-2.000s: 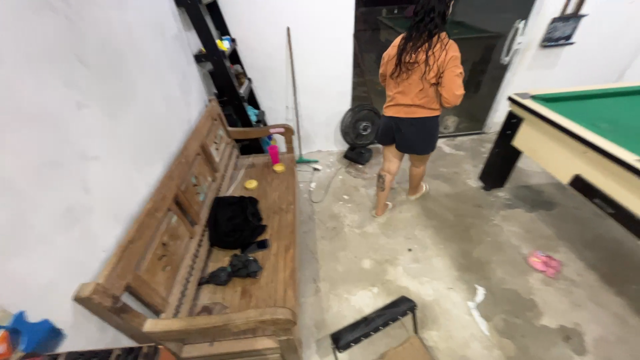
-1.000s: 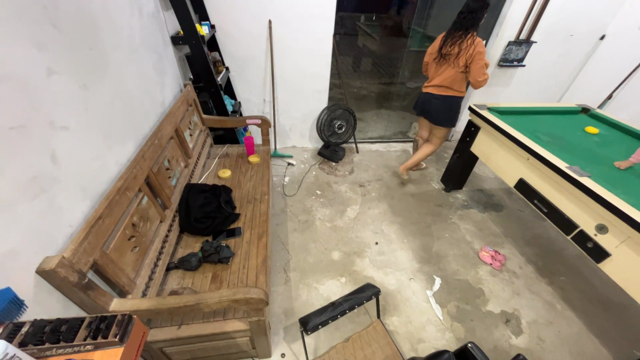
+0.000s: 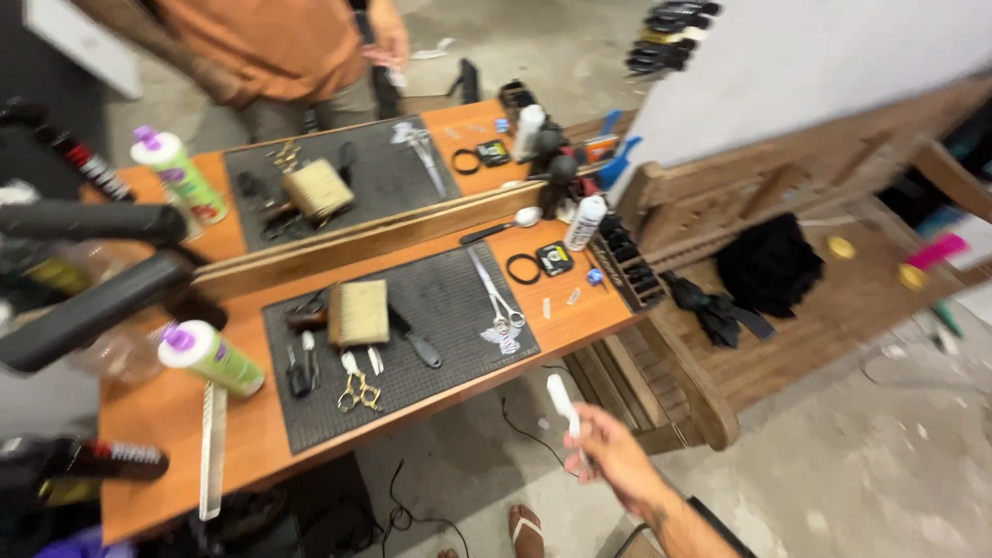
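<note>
My right hand [image 3: 608, 449] reaches in from the lower right, its fingers closed on a small white-headed tool [image 3: 562, 399], perhaps a razor, in front of the wooden counter [image 3: 434, 387]. On the counter's black ribbed mat [image 3: 434, 310] lie a wooden-backed brush [image 3: 360, 312], gold-handled scissors [image 3: 359, 394], a grey-handled brush [image 3: 415, 339] and silver scissors [image 3: 500, 298]. A white comb [image 3: 212, 453] sits left of the mat beside a green-and-white bottle [image 3: 211, 358]. My left hand is not directly in view.
A mirror [image 3: 372, 170] behind the counter reflects the counter and a person in an orange shirt. A wooden bench [image 3: 845, 318] on the right holds black cloth [image 3: 767, 267]. Cables [image 3: 411, 511] lie on the floor, and a black chair part [image 3: 717, 527] shows at lower right.
The view has swung from the room and pool table to the counter and mirror. My right hand with the white-headed tool now shows; neither earlier frame shows my hands.
</note>
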